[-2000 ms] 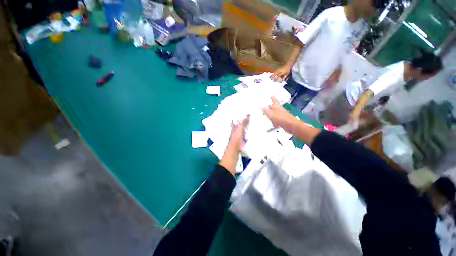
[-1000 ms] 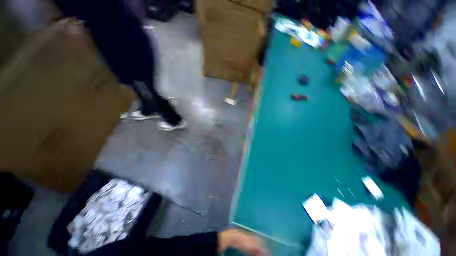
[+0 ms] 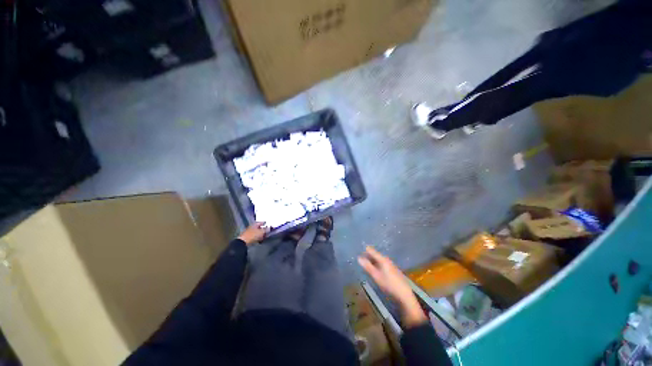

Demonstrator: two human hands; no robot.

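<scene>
A black tote (image 3: 349, 166) stands on the floor in front of my feet. It holds a heap of small white packets (image 3: 292, 179). My left hand (image 3: 254, 232) is at the tote's near left corner, with its fingers on the rim. My right hand (image 3: 386, 275) is in the air right of my legs, fingers apart and empty, near the workbench's end and not touching the tote.
A large carton (image 3: 136, 264) stands at the left and another (image 3: 322, 43) beyond the tote. Stacked black totes (image 3: 43, 143) are at the far left. A person's leg (image 3: 500, 100) is at the upper right. The green workbench (image 3: 557, 307) curves along the right, with cartons (image 3: 515, 266) under it.
The view has swung from the workbench and its white pile to the floor on the left. Both hands have left the pile; my left hand has come to the tote's rim.
</scene>
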